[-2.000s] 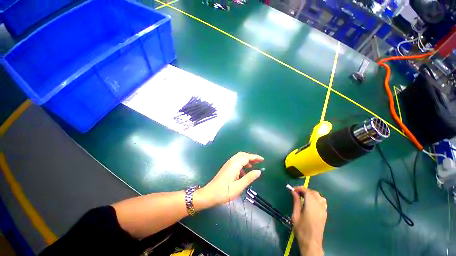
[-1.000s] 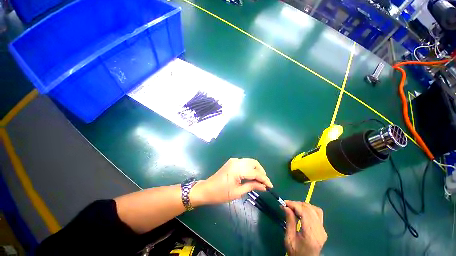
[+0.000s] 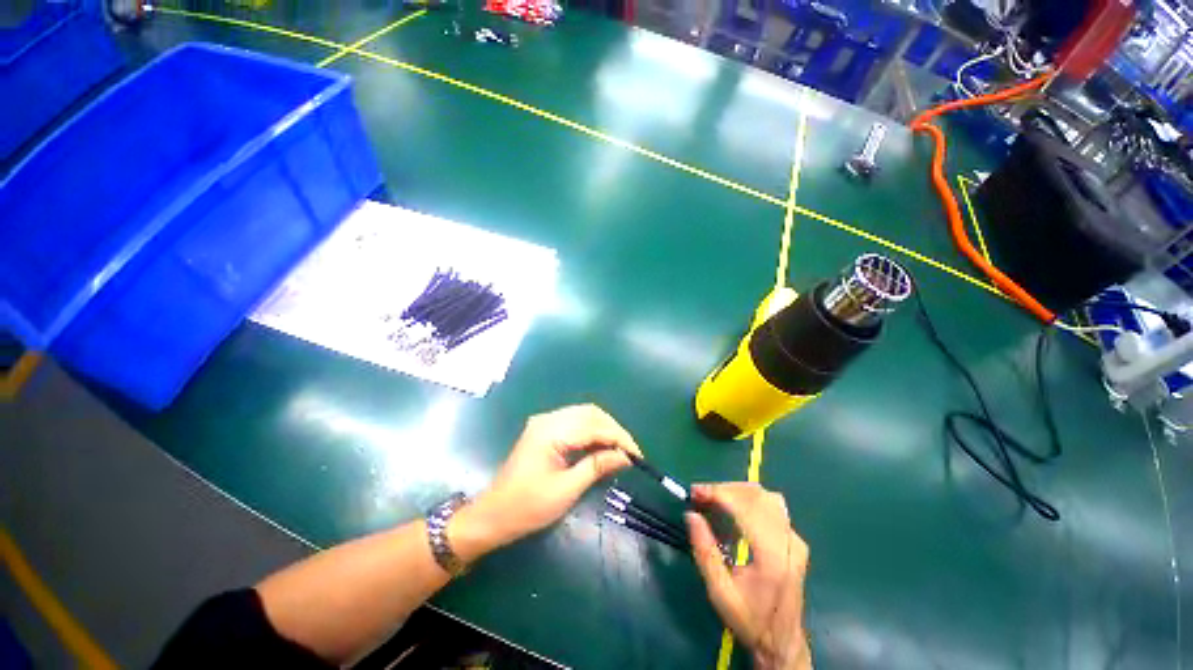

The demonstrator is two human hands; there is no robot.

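Observation:
A short black lead (image 3: 654, 475) with a white tip is stretched between my two hands above the bench. My left hand (image 3: 556, 469) pinches its upper left end between thumb and fingertips. My right hand (image 3: 748, 550) pinches at the white-tipped end; the fingers hide the exact grip. Several more leads (image 3: 644, 521) with silvery ends lie on the bench just below, partly covered by my right hand. The yellow and black heat gun (image 3: 788, 356) stands beyond my right hand, its round silver nozzle pointing up and away.
A pile of dark leads (image 3: 453, 310) lies on the white paper sheet (image 3: 327, 309), beside the large blue bin (image 3: 196, 210). The gun's black cord (image 3: 1001, 458) loops at the right. An orange hose (image 3: 945, 196), a black box-like object (image 3: 1062, 225) and a silvery metal fitting (image 3: 865, 152) are farther right.
Two seconds ago my hands were apart; now both hold one black lead between them, as they did one second ago. The view has shifted, so the heat gun and hands appear further left.

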